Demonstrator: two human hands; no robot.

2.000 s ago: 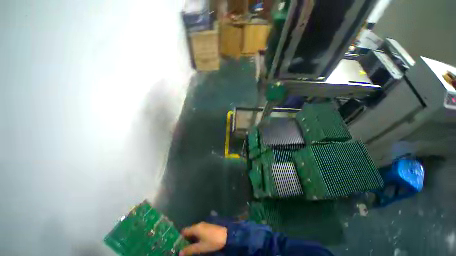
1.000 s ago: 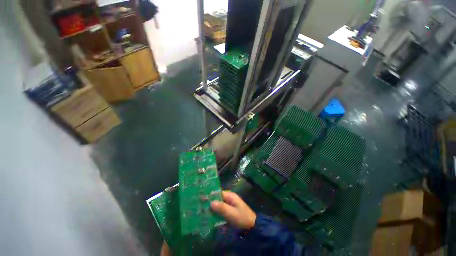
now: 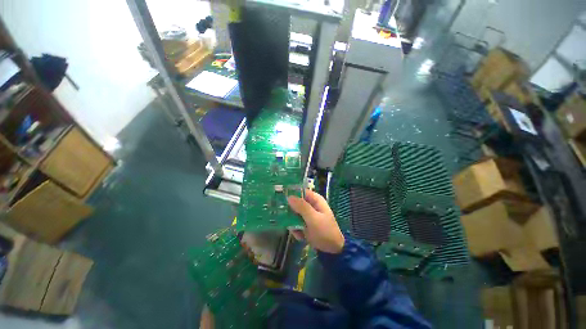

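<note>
My right hand (image 3: 318,222), in a dark blue sleeve, grips the lower right edge of a green PCB panel (image 3: 266,199). The panel stands in front of the magazine rack (image 3: 260,61) with its dark wall; whether its far end is inside the rack I cannot tell. More green boards are by the rack opening, blurred by glare. My left hand (image 3: 207,318) shows only as a sliver at the bottom edge, under a second green board or stack (image 3: 225,270) that it holds; its fingers are hidden.
Board piles (image 3: 424,173) stand to the right of my right arm. A metal post (image 3: 167,83) rises left of the rack. Wooden cabinets (image 3: 61,170) are at the left. Cardboard boxes (image 3: 479,186) stand at the right. A pale machine (image 3: 360,83) is behind the rack.
The view has turned toward the rack. My right hand has lifted its panel away from the other boards, forward to the rack. My left hand still holds boards low down.
</note>
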